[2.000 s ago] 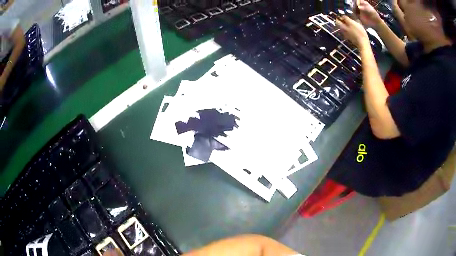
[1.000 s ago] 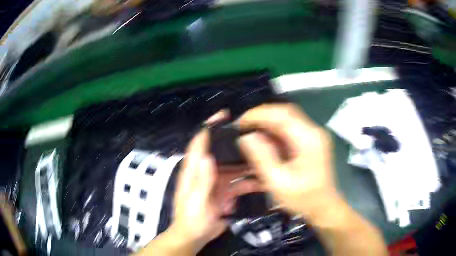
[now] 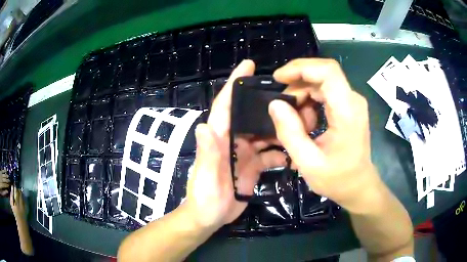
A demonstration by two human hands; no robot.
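A black plastic housing (image 3: 239, 180) with an open window and small notches along its left edge is held upright above the tray. My left hand (image 3: 217, 169) grips it from the left and below, with fingers showing through the window. My right hand (image 3: 322, 133) holds a black adhesive pad (image 3: 256, 113) over the upper part of the housing, with the thumb on the pad's right side. Whether the pad is stuck down cannot be told. A white die-cut adhesive sheet (image 3: 145, 173) with two rows of dark squares lies curved on the tray, left of my left hand.
The black blister tray (image 3: 179, 43) lies under my hands. White backing sheets (image 3: 444, 133) with a dark film clump (image 3: 421, 108) are at the right. More die-cut strips (image 3: 48, 174) lie at the left. Another person's hand (image 3: 5, 183) shows at the far left. A white post (image 3: 394, 18) stands behind.
The view has swung left since the first frame, bringing both hands and the tray into full sight. Since the second frame, the housing has come up clearly between my hands.
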